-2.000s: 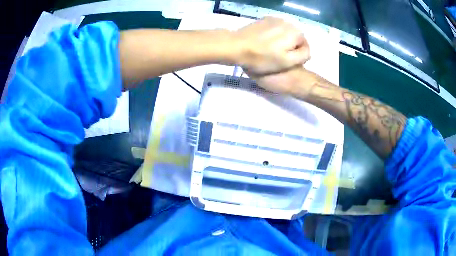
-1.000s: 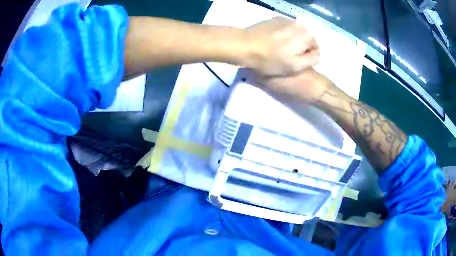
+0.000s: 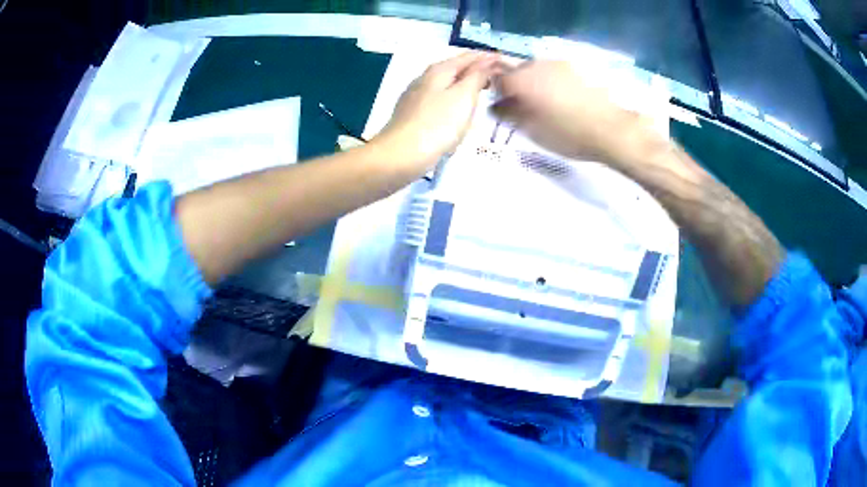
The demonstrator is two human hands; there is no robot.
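Observation:
The white housing (image 3: 561, 209) lies on the white work mat (image 3: 361, 271), its ribbed face with dark grey corner patches up and its frame loop toward me. My left hand (image 3: 439, 109) is at the housing's far left edge, fingertips pinched together. My right hand (image 3: 566, 109) is beside it, blurred, fingers curled close to the left fingertips. Thin leads (image 3: 502, 131) show just below the fingers at the far edge. What the fingertips hold is too small and blurred to tell.
Stacked white sheets or bags (image 3: 119, 109) lie at the far left. A white sheet (image 3: 228, 143) lies on the green bench (image 3: 285, 76). Yellow tape (image 3: 366, 293) crosses the mat. A dark shiny conveyor (image 3: 618, 33) runs behind. A small thin dark item (image 3: 333, 119) lies left of the mat.
My hands were crossed, left over right, at the far edge; they are now uncrossed with fingertips meeting. The housing was tilted a second ago and now sits straighter.

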